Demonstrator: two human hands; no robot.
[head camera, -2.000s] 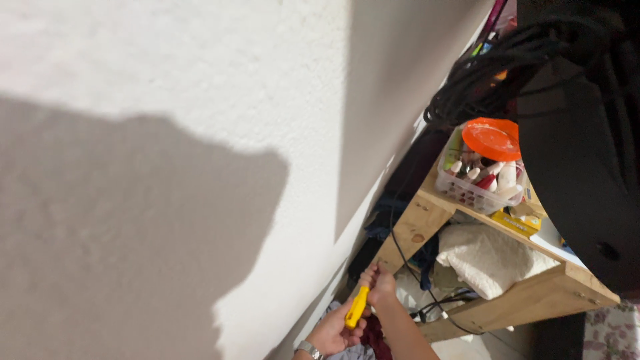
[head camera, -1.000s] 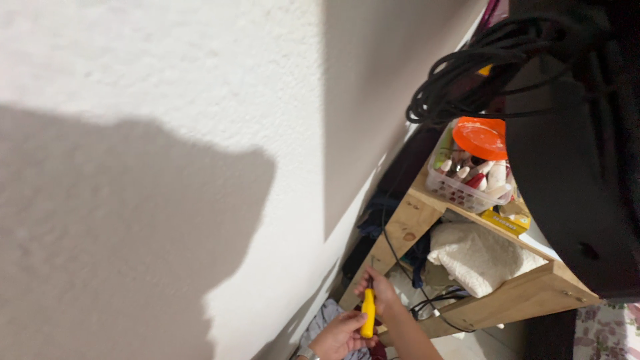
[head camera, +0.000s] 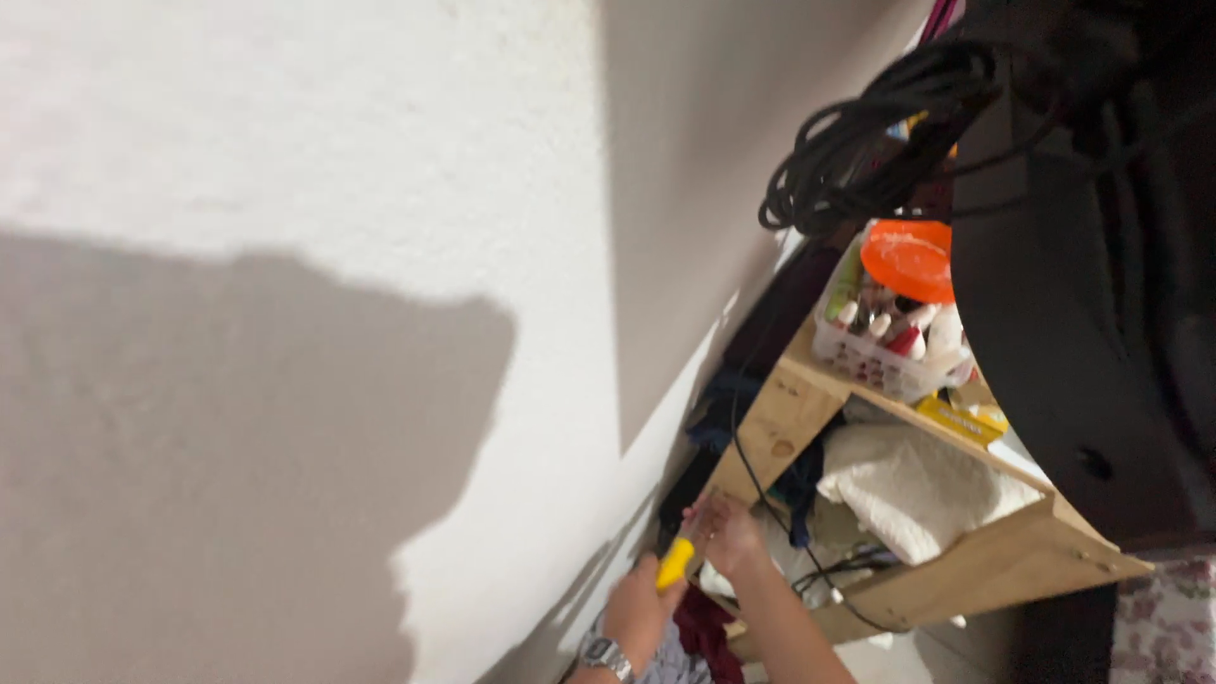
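Observation:
My left hand (head camera: 638, 608), with a metal-banded watch (head camera: 606, 655) on its wrist, is closed around the yellow handle of a tool (head camera: 675, 564), which looks like a screwdriver. My right hand (head camera: 731, 537) is at the tool's far end, its fingers around the blurred shaft and close to the lower part of a wooden shelf leg (head camera: 774, 427). The fingers hide the tip, and I cannot tell whether it touches the wood. A thin black cable (head camera: 750, 467) crosses the leg just above my right hand.
A white textured wall (head camera: 532, 123) fills the left side. On the wooden shelf stand a plastic basket (head camera: 860, 353) of bottles, an orange lid (head camera: 907, 258) and a yellow box (head camera: 959, 420). Beige cloth (head camera: 912, 484) lies below. Coiled black cable (head camera: 836, 161) hangs beside a large black panel (head camera: 1073, 313).
Both hands stay at the wooden leg with the yellow-handled tool. The handle, nearly upright one second ago, now leans to the right at its upper end.

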